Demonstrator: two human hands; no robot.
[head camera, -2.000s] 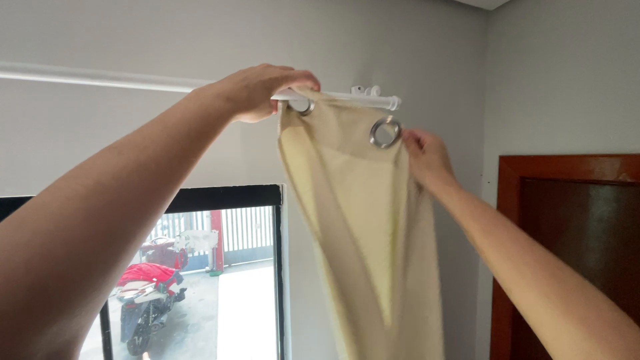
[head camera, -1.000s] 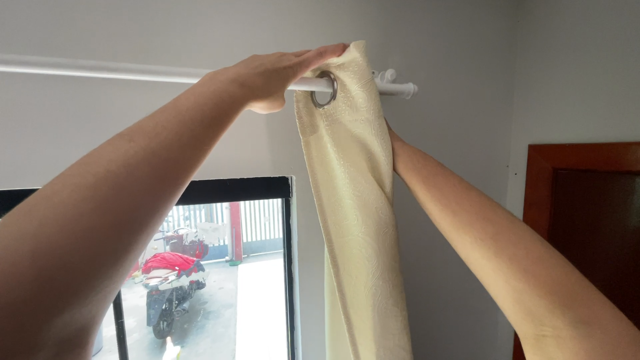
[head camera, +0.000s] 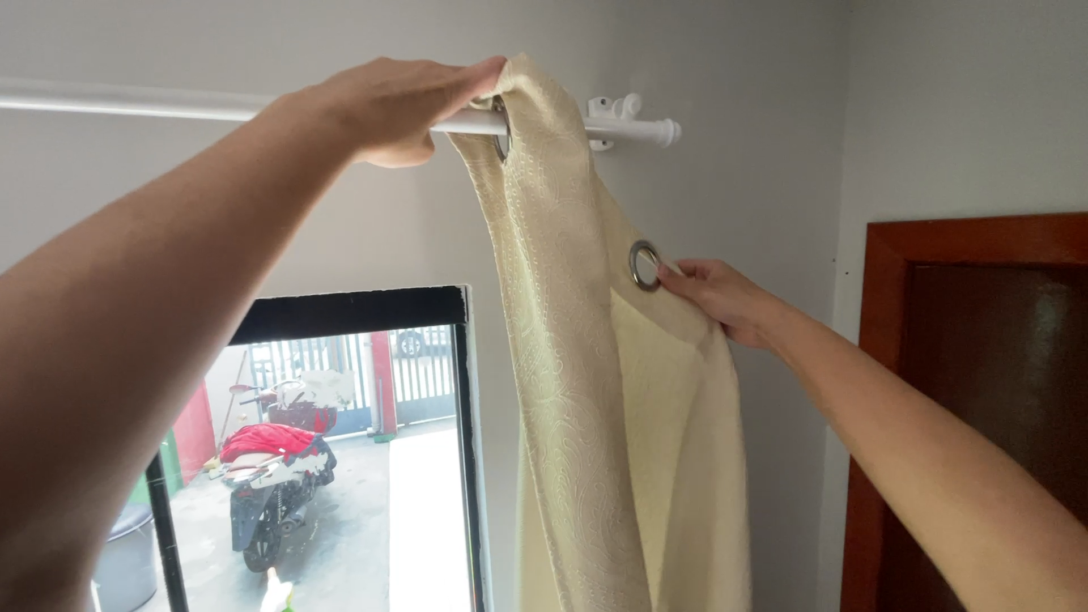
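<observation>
A cream patterned curtain (head camera: 565, 340) hangs from a white curtain rod (head camera: 631, 130), which passes through a metal grommet (head camera: 503, 136) near its top edge. My left hand (head camera: 382, 110) lies over the rod, its fingertips pinching the curtain's top edge beside that grommet; the thumb is below the rod. Lower and to the right, my right hand (head camera: 718, 293) grips the top edge of the curtain next to another metal grommet (head camera: 645, 265), which is off the rod. The curtain drapes between the two hands, with its plainer side showing near the right one.
A white wall bracket (head camera: 601, 123) supports the rod near its end cap. Below left is a black-framed window (head camera: 463, 382), with a parked motorcycle (head camera: 276, 476) and a barred gate outside. A dark door with a reddish wooden frame (head camera: 880, 340) stands at the right.
My right hand, hidden behind the curtain a second ago, now shows lower and to the right, holding the edge by a grommet. My left hand stays at the rod. The view has shifted closer.
</observation>
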